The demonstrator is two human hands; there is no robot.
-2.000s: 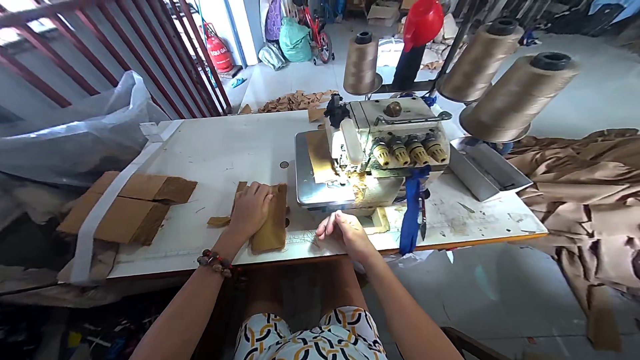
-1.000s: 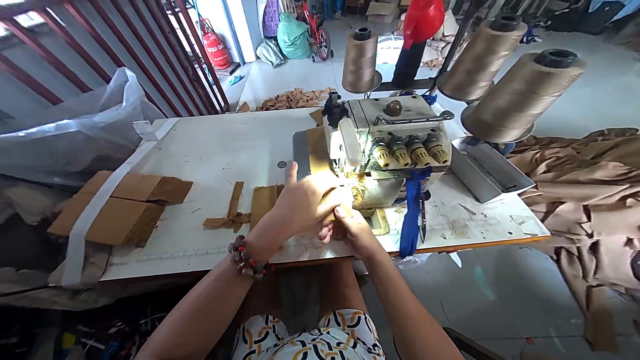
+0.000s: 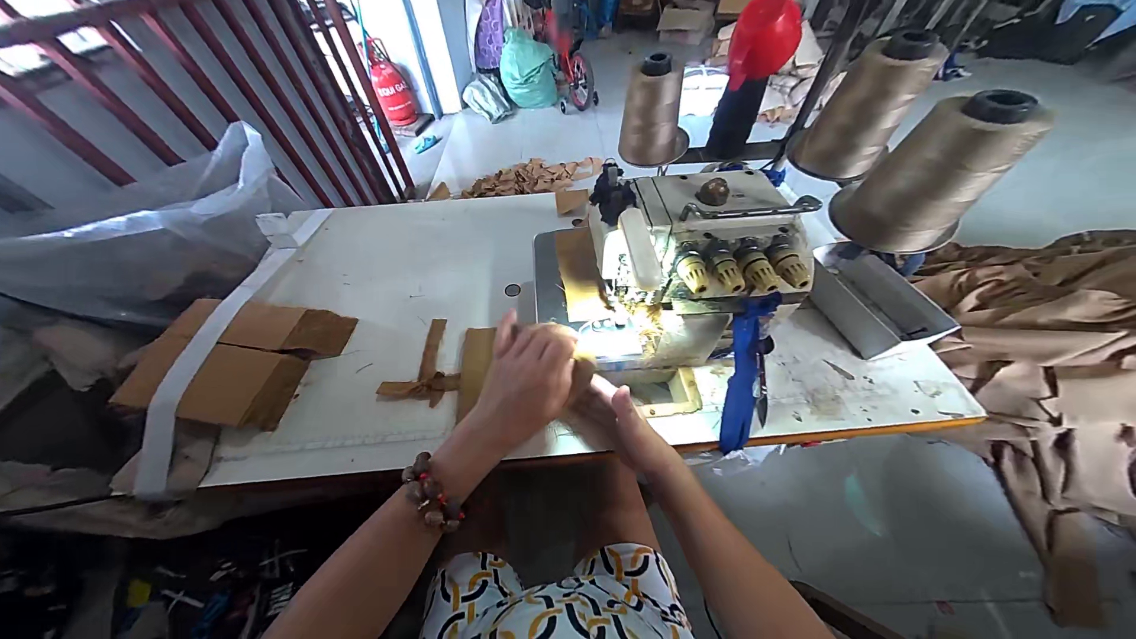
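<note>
My left hand (image 3: 532,377), with a beaded bracelet at the wrist, is at the front left of the lit serger (image 3: 701,257). Its fingers are curled, and a bit of tan fabric seems to show between it and my right hand (image 3: 626,426), which lies close by, palm inward and blurred. What either hand grips is hidden. A tan fabric piece (image 3: 475,368) lies partly under my left forearm and hand. Left of it are narrow fabric scraps (image 3: 430,377). Another tan piece (image 3: 579,271) lies on the machine's plate beside the presser foot area.
Stacks of folded tan fabric (image 3: 240,364) lie at the table's left under a white strap (image 3: 191,373). Thread cones (image 3: 945,169) stand behind the serger. A metal tray (image 3: 879,297) and a blue cloth strip (image 3: 741,382) are at the right. Fabric heaps (image 3: 1056,328) lie beyond the table edge.
My left hand has moved right from the tan fabric on the table to the machine's front, beside my right hand. The narrow scraps left of the fabric show more than two seconds ago.
</note>
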